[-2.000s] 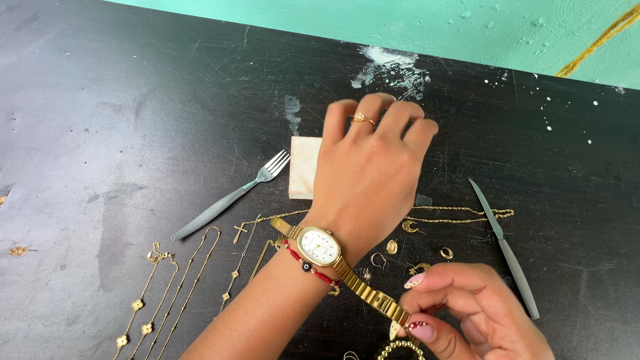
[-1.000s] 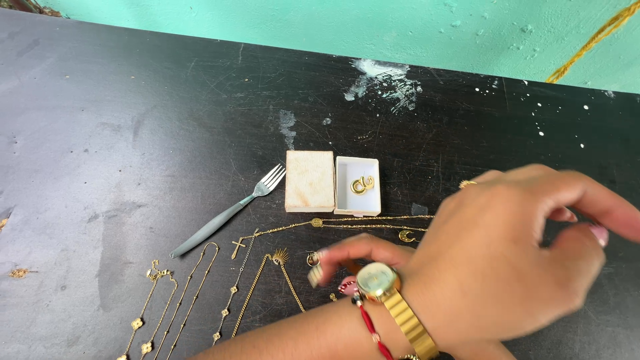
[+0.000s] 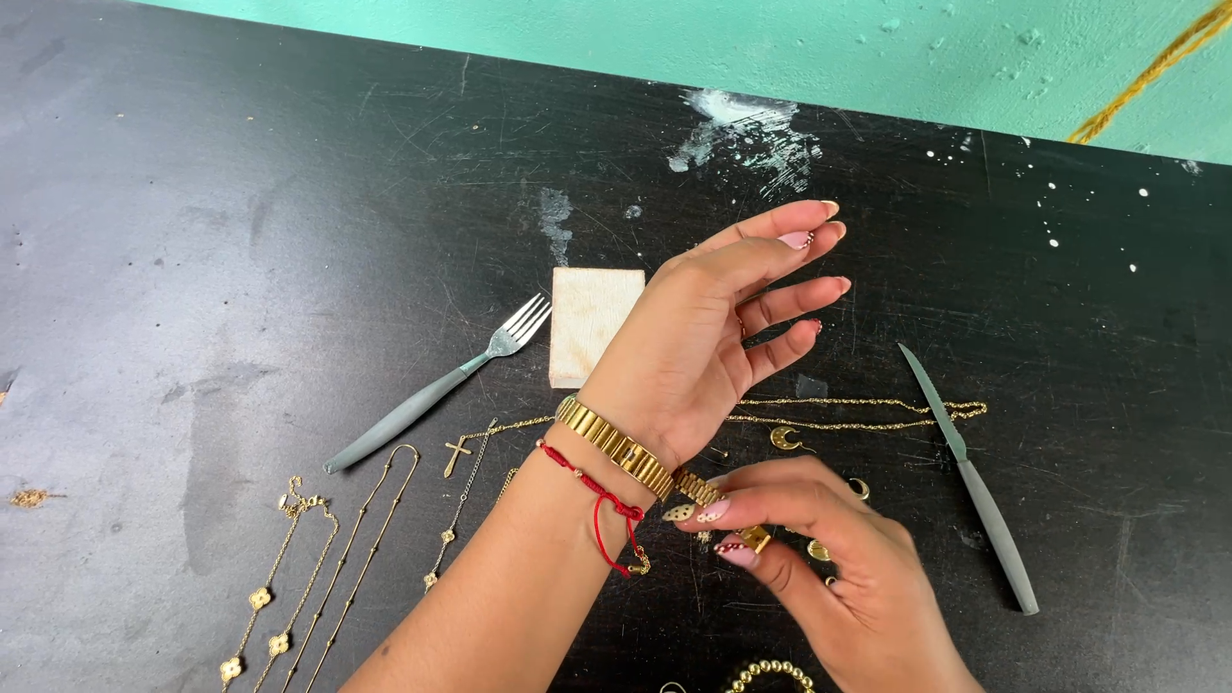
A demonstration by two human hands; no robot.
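Observation:
My left hand (image 3: 712, 308) is raised palm side up over the table, its fingers apart and holding nothing. Around its wrist are a gold watch band (image 3: 616, 445) and, just below, a red cord bracelet (image 3: 599, 515). My right hand (image 3: 837, 558) pinches the loose end of the band, with its gold clasp (image 3: 755, 539), between thumb and fingers. The watch face is turned out of sight. Behind the left wrist lies a cream box lid (image 3: 592, 322); the open box beside it is hidden by the hand.
A fork (image 3: 433, 390) lies left of the lid and a knife (image 3: 972, 491) at the right. Gold necklaces (image 3: 279, 616), a cross pendant (image 3: 458, 454), a crescent earring (image 3: 784, 439) and a beaded gold bracelet (image 3: 770, 669) lie about on the dark table (image 3: 289, 192). A green wall stands behind.
My left hand has turned from back side up to palm side up. One second ago it was farther right, and the open white box with gold earrings showed beside the lid.

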